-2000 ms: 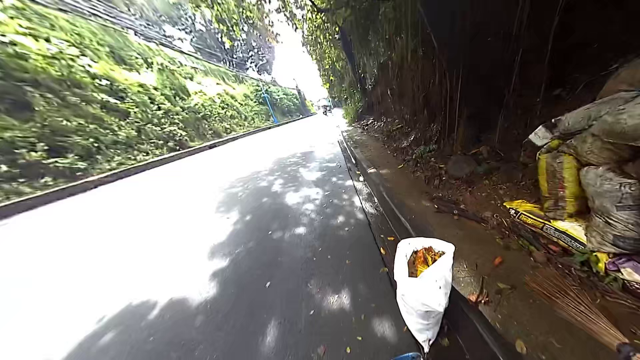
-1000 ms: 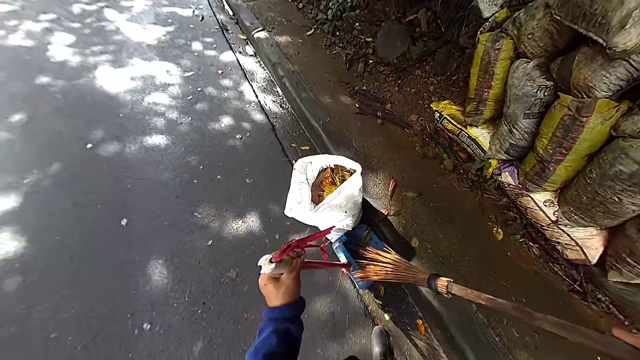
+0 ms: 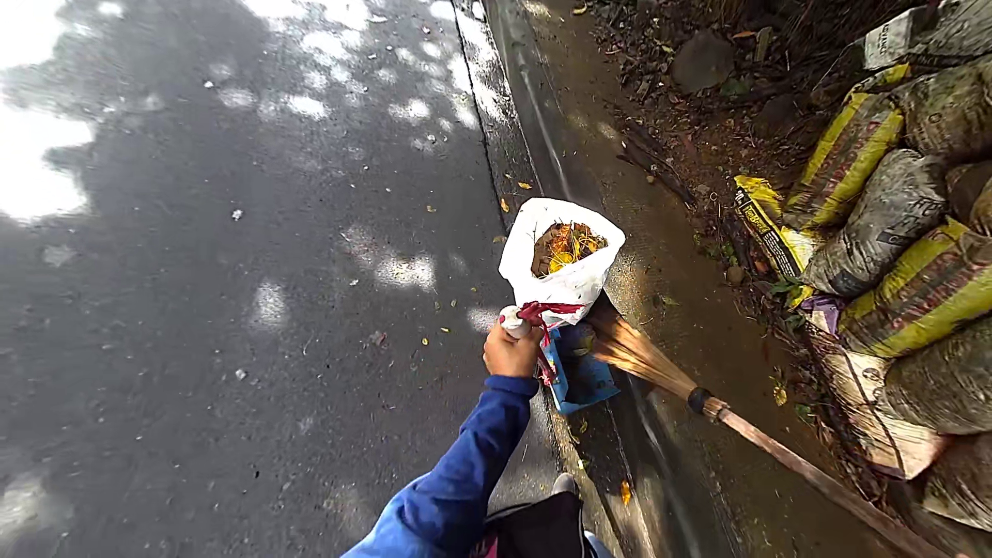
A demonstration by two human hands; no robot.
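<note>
My left hand (image 3: 511, 353), in a blue sleeve, is closed around the pale end of a handle tied with red cloth. Below it lies a blue dustpan (image 3: 581, 378), tilted, which the handle seems to belong to. A stick broom (image 3: 647, 358) reaches in from the lower right, its bristles at the dustpan and close by the white sack. The white sack (image 3: 559, 288) stands just beyond the hand, its mouth wide and dry yellow and brown leaves inside. My right hand is outside the view.
Filled, dirty sacks (image 3: 876, 225) are piled along the right side. A concrete gutter (image 3: 620, 167) runs beside the asphalt road (image 3: 310, 325), with leaf litter and a rock (image 3: 703, 60) past it. A shoe (image 3: 566, 484) shows at the bottom.
Since two seconds ago the view has tipped down to the ground. Over the last second, the left hand and dustpan have moved nearer the white sack, and the broom's bristles are now beside it.
</note>
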